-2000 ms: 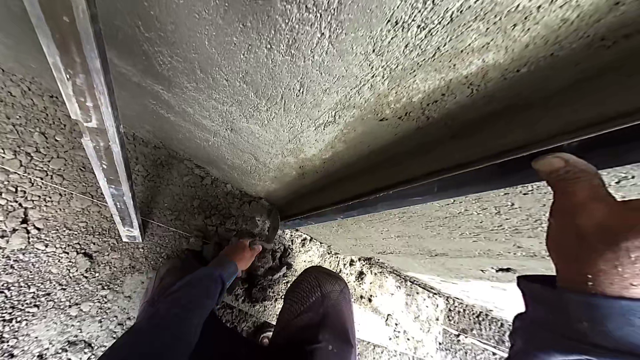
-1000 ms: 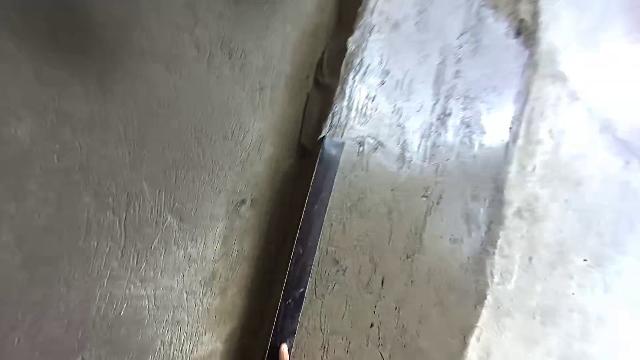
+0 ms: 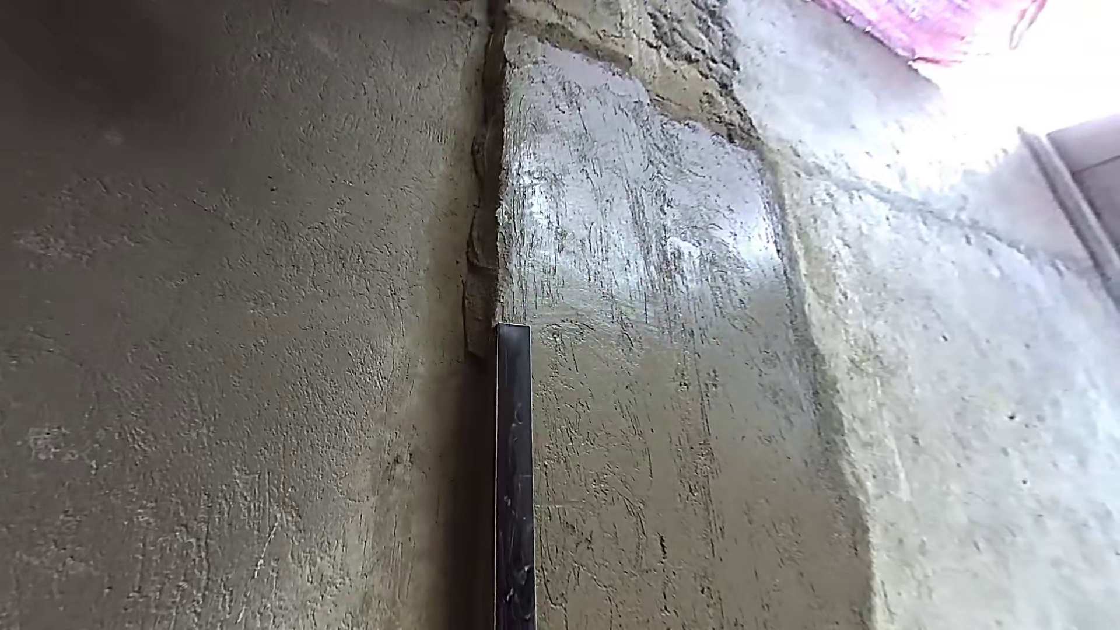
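Note:
A dark straight bar [image 3: 514,472], smeared with a little mortar, stands upright along the edge of a band of wet, smooth plaster [image 3: 647,367]. Its top end lies at about mid-height of the head view, and its lower part runs out of the bottom of the frame. Above the bar, the plaster's left edge is rough and uneven. Neither of my hands is in the frame, so what they hold or touch is hidden.
On the left rises a grey plastered wall [image 3: 245,332], with a dark recess between it and the bar. Rough, uncoated masonry [image 3: 691,52] shows above the wet band. Paler wall [image 3: 989,385], pink material [image 3: 945,26] and a grey frame [image 3: 1072,206] are on the right.
The view has swung from the ground up to the upper wall. Both hands, seen two seconds ago near the ground and on the bar, have left the frame.

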